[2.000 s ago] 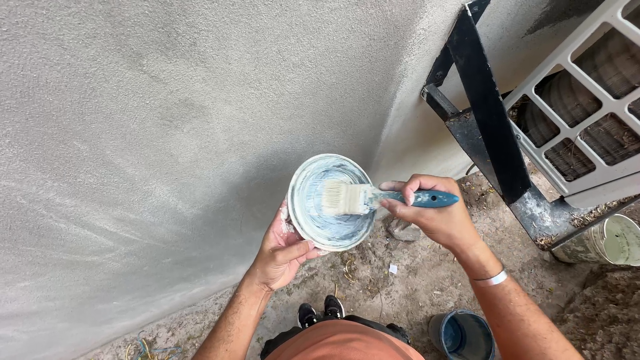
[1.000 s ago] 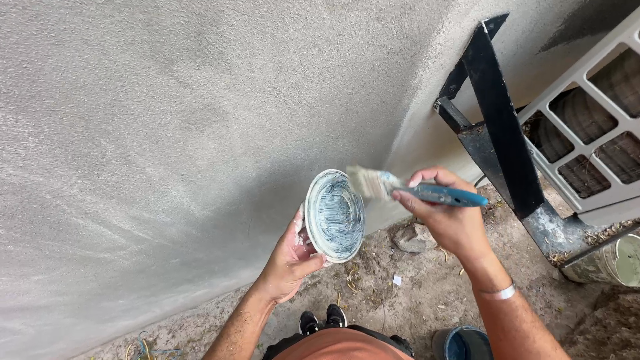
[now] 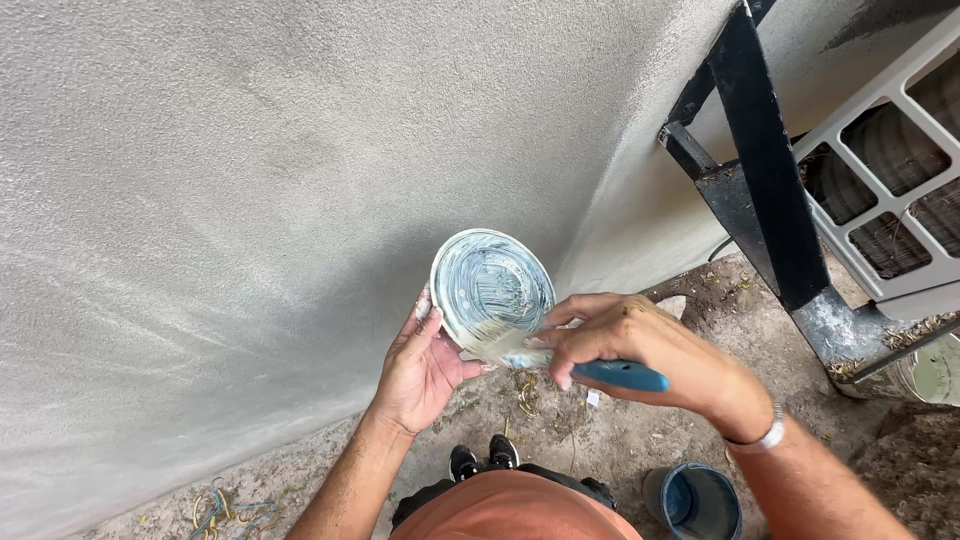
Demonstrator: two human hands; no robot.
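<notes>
A round plastic tub or lid (image 3: 495, 277), its inner face streaked with whitish paint over blue, is tilted toward me near the wall. My left hand (image 3: 424, 360) holds it by the lower left rim, thumb on the edge. In my right hand (image 3: 630, 345) is a paintbrush with a blue handle (image 3: 622, 374). Its pale, paint-coated bristles (image 3: 491, 337) lie at the lower rim of the round piece and are slightly blurred. My fingers wrap the brush near its ferrule, which they partly hide.
A rough grey plastered wall (image 3: 300, 150) fills the left. On the right are a black metal bracket (image 3: 772, 165) and a unit with a white grille (image 3: 892, 187). A dark bucket (image 3: 690, 499) and a paint-smeared bucket (image 3: 926, 371) stand on the dirt ground. Thin cords (image 3: 225, 514) lie lower left.
The brush was over the middle of the round piece, then off its upper right edge; now it is at the lower rim. The round piece has turned to face me more than a second ago.
</notes>
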